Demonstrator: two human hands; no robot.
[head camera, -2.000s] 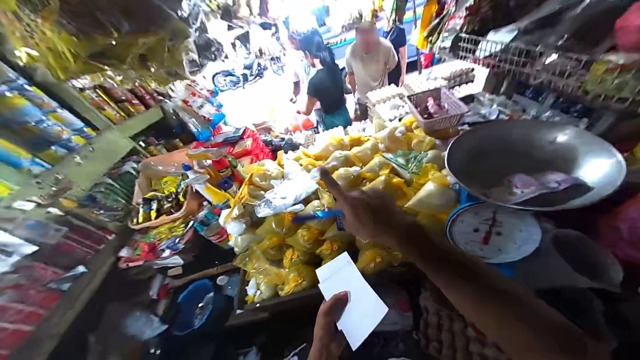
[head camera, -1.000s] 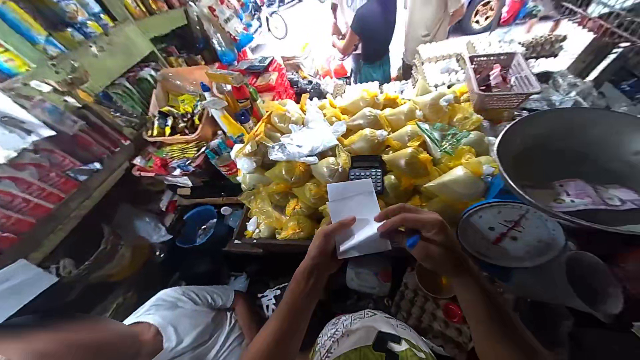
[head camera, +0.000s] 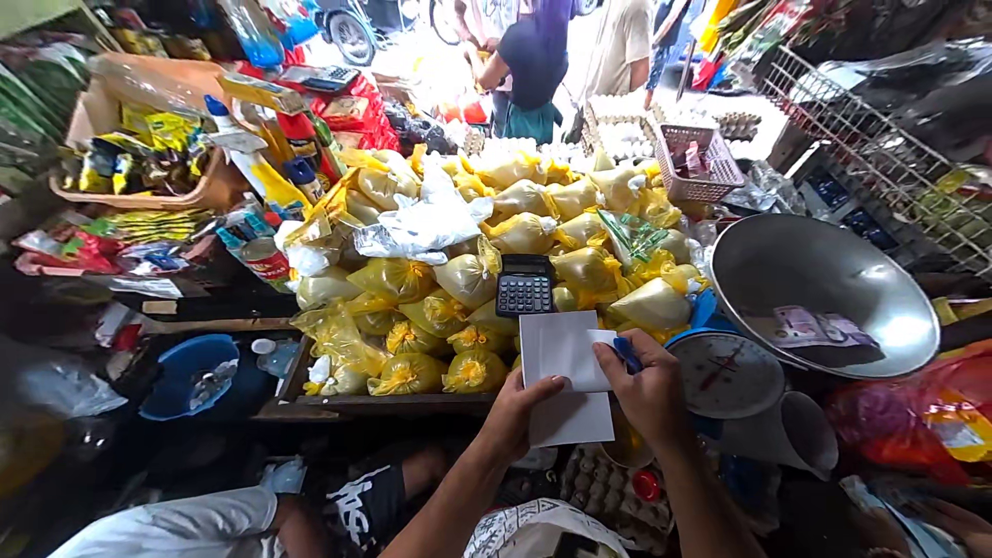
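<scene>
My left hand (head camera: 518, 409) holds white paper sheets (head camera: 559, 349) at their left edge, thumb on top. A blue pen (head camera: 626, 354) is held in my right hand (head camera: 647, 380), whose fingers also touch the paper's right side and a small white piece there. Just beyond the sheets, a black calculator (head camera: 525, 285) lies on yellow plastic bags (head camera: 477, 372), tied and filled with something pale. To the right stands a weighing scale (head camera: 727, 374) with a round dial, beside a wide metal pan (head camera: 821, 271) that holds what look like banknotes (head camera: 806, 325).
A white plastic bag (head camera: 430, 217) lies on the yellow bags. An orange tray (head camera: 139, 200) of packets stands left, above a blue basin (head camera: 186, 380). A pink basket (head camera: 701, 167) and egg trays (head camera: 620, 116) are farther back. People stand beyond the stall; one in white sits lower left.
Two seconds ago my right hand reached out over the yellow bags; now it is at the paper. The calculator, hidden in the oldest frame, shows on the bags. The view has shifted closer.
</scene>
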